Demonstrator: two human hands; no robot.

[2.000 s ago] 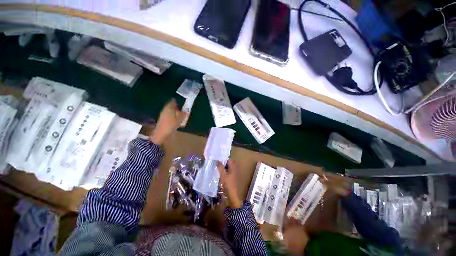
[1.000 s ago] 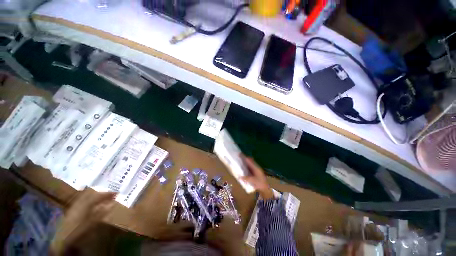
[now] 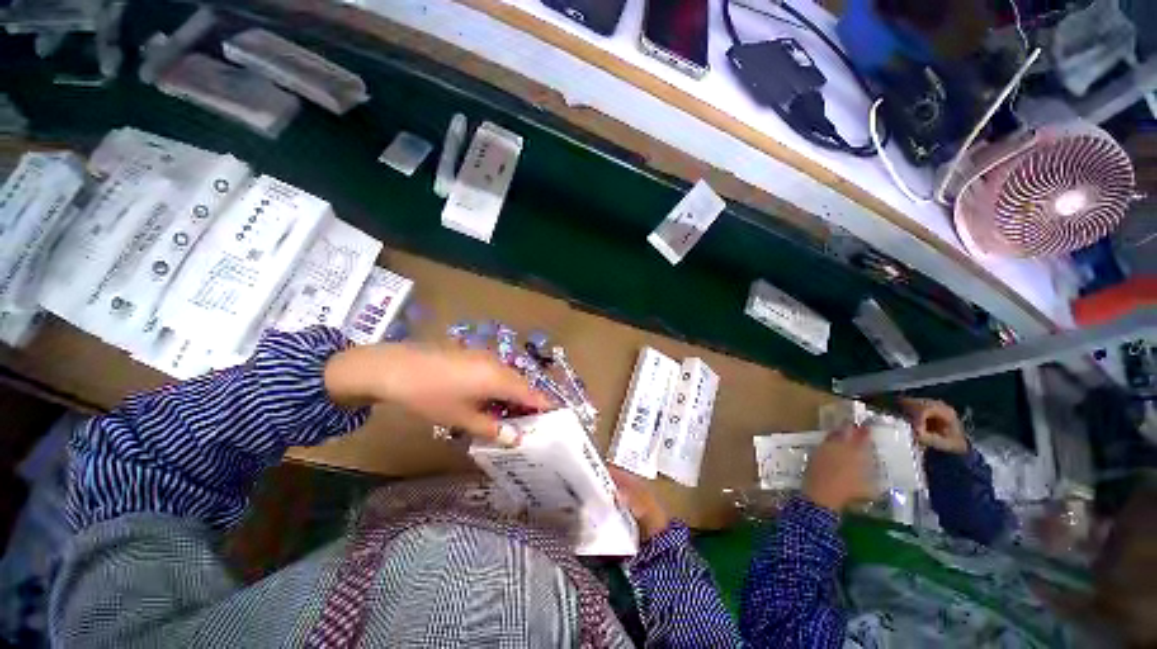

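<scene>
A white retail box with dark print is held tilted close to my body. My left hand is at its upper left end, thumb on the edge. My right hand grips its lower right side; part of that hand is hidden behind the box. A heap of small shiny accessories lies on the brown bench just beyond my left hand, which partly hides it. Small blue-violet squares lie to the left of the heap.
White boxes stand in a row at left; two more lie right of the heap. The green belt carries scattered boxes. A shelf above holds phones, an adapter and a pink fan. A neighbour's hands work at right.
My right hand has brought the box from the belt's edge down towards my body. My left hand has moved from the left row to this box. The view has shifted right.
</scene>
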